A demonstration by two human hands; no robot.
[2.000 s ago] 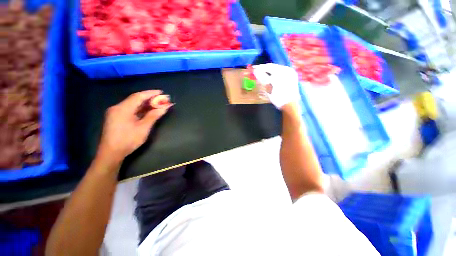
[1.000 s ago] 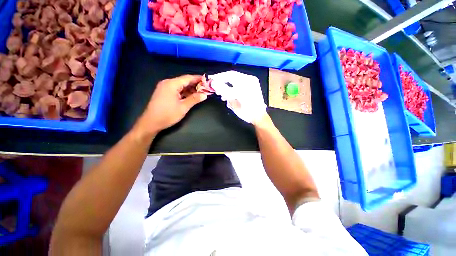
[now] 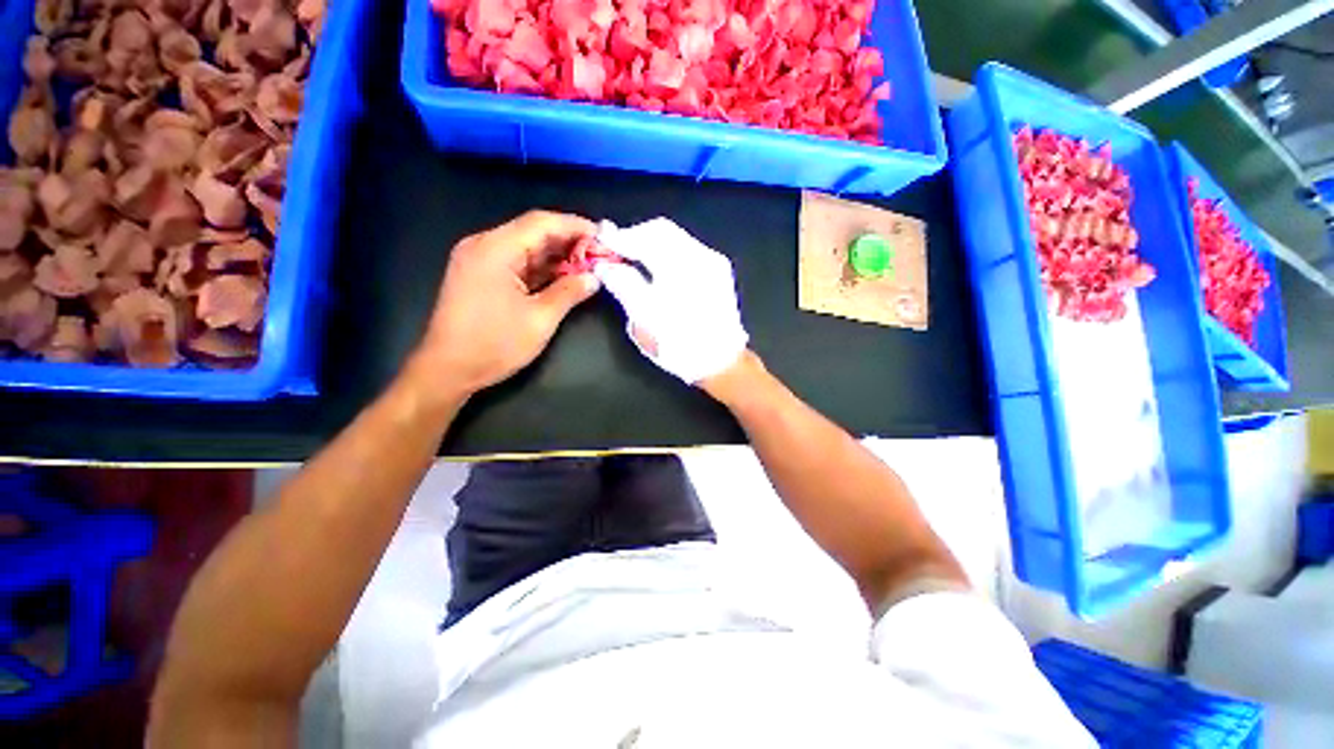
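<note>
My bare left hand [image 3: 505,300] and my white-gloved right hand [image 3: 676,296] meet above the black bench top, with their fingertips closed around a small red part [image 3: 582,259]. The fingers hide most of the part. A green cap [image 3: 871,255] sits on a tan cardboard pad [image 3: 834,297] to the right of my hands. Red moulded parts [image 3: 688,59] fill the blue bin straight ahead. Brown moulded cups [image 3: 147,190] fill the blue bin at the left.
A long blue tray [image 3: 1080,563] at the right holds red pieces on a white liner. Another blue bin [image 3: 1270,366] with red parts stands beyond it. A blue crate [image 3: 1148,702] is at the lower right, a blue stool [image 3: 88,585] at the lower left.
My right hand has come from the green cap to my left hand. Since a second ago both hands stay together, and the fingers have shifted around the red part.
</note>
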